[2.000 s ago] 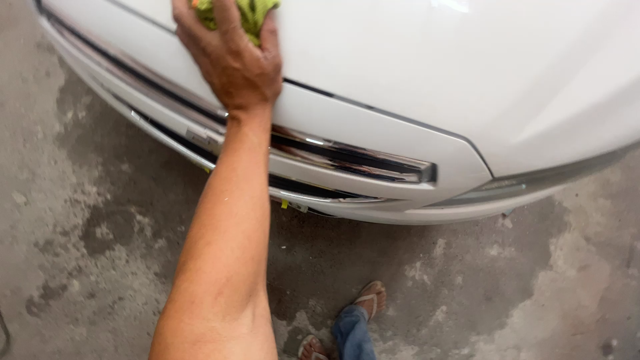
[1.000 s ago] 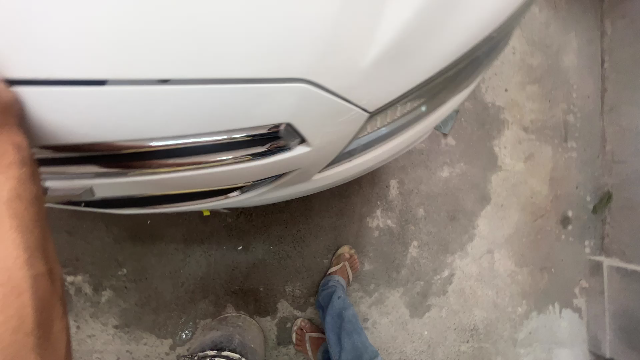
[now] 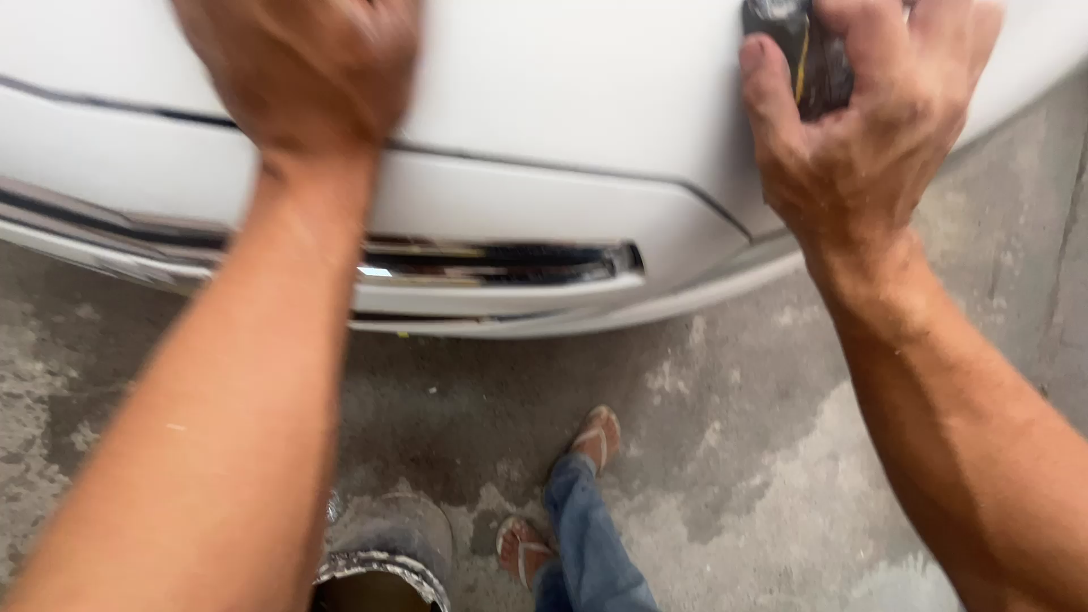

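A white car's front (image 3: pixel 527 93) spans the upper part of the head view, with a chrome-trimmed grille (image 3: pixel 510 263) below the hood's edge. My left hand (image 3: pixel 314 68) is over the hood at the upper left, blurred; its fingers are cut off by the frame's top, so what it holds cannot be seen. At the upper right, my right hand (image 3: pixel 875 102) grips a dark block-like object (image 3: pixel 803 59) with a thin yellow line along it, over the hood near its corner. My thumb lies on the object's left side.
Below the bumper is a stained concrete floor (image 3: pixel 722 425). A bucket with a crusted rim (image 3: pixel 408 561) stands at the bottom, beside my left forearm. My feet in flip-flops (image 3: pixel 599 438) and blue jeans are right of it.
My right hand has come into view with the dark object. Two seconds ago a green cloth showed in my left hand; now its fingers are out of frame.
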